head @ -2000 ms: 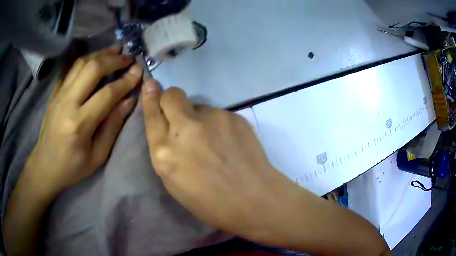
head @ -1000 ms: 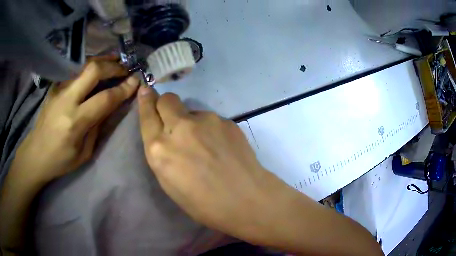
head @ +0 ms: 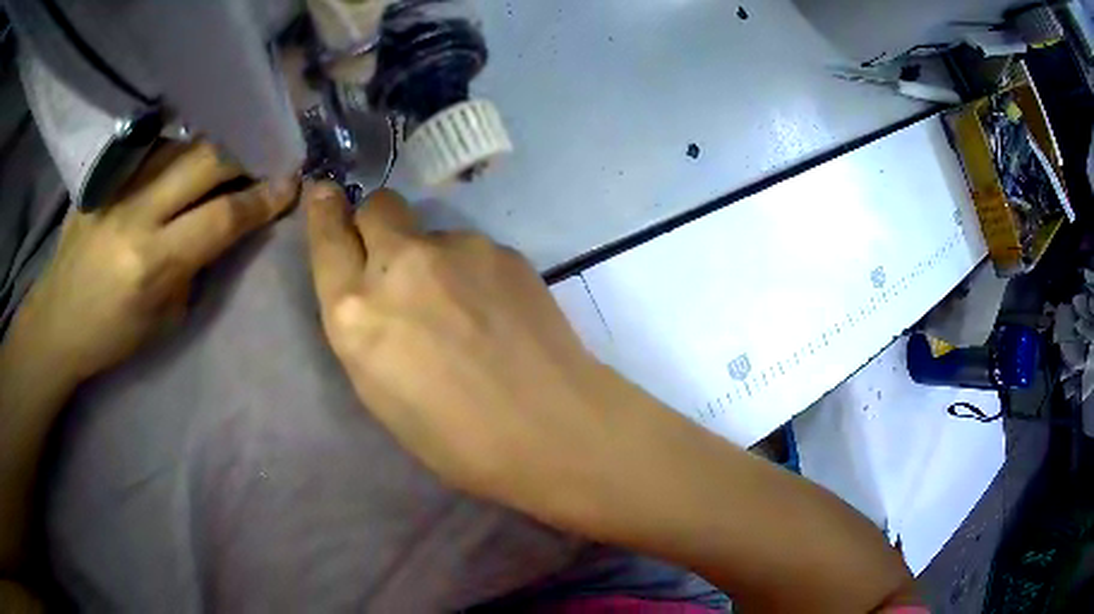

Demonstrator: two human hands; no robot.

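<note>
Grey-brown cloth (head: 240,444) lies under both hands and spreads toward the bottom edge. My left hand (head: 132,264) rests on it at the left, its fingertips on the cloth edge beside the presser foot. The machine head partly hides its upper fingers. My right hand (head: 444,348) lies on the cloth, index fingertip pressing the edge just before the presser foot (head: 326,150). The needle point is not clear to see. The fingertips of both hands are close together. The machine head (head: 204,72) is a large pale shape at top left.
A white ribbed knob (head: 458,142) stands right of the foot, below a dark round part (head: 426,60). The pale machine bed (head: 636,108) meets a white table with ruler marks (head: 768,300). At right are a yellow-orange tool box (head: 990,216), a blue cylinder (head: 1014,356) and snips (head: 918,84).
The view has shifted, so table and tool box sit further left and higher. The white knob shows further right and smaller. Both hands remain on the cloth at the foot.
</note>
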